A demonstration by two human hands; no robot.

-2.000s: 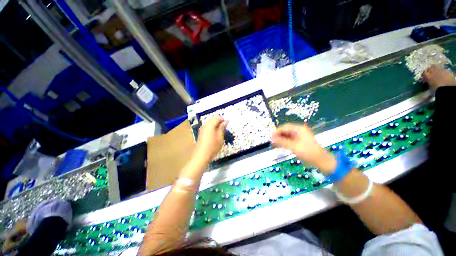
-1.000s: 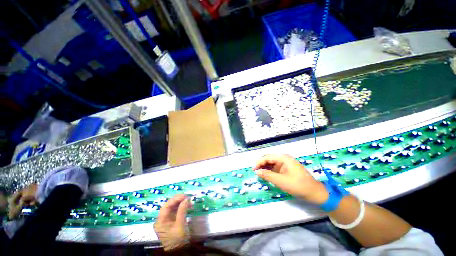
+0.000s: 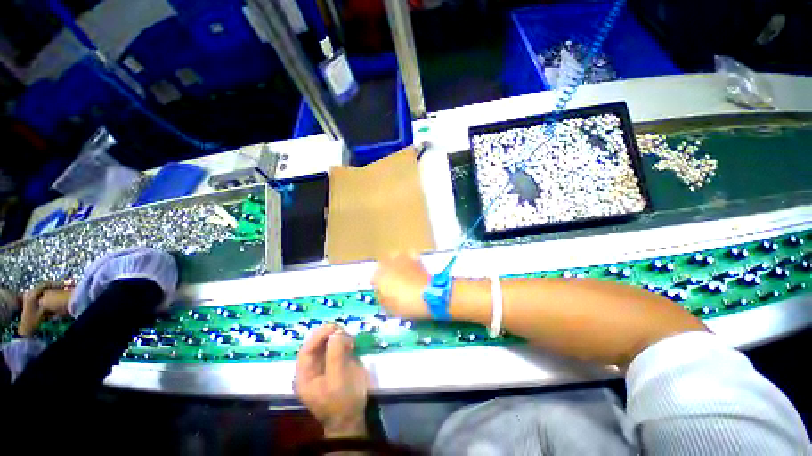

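The green circuit boards (image 3: 570, 307) lie in a long white-edged rail, dotted with small dark and bright-topped parts. My right hand (image 3: 402, 283), with a blue wrist strap (image 3: 439, 289) and a white bangle, is over the boards, blurred; its fingertips are hidden. My left hand (image 3: 334, 370) is at the front edge of the rail, thumb and fingertips together; something tiny and pale may be between them, too small to tell. A black tray (image 3: 643, 183) full of small white components stands behind the rail.
Loose white components (image 3: 681, 162) lie right of the tray. A cardboard sheet (image 3: 378, 209) and a dark box (image 3: 304, 218) stand left of it. A neighbour's capped sleeve (image 3: 129, 272) and parts bin (image 3: 273, 227) are at left. A thin blue coiled cord (image 3: 570, 85) crosses the tray.
My right hand has moved left along the boards, nearer my left hand. My left hand has shifted slightly, its fingers closer together. The view has turned, so the tray sits further right.
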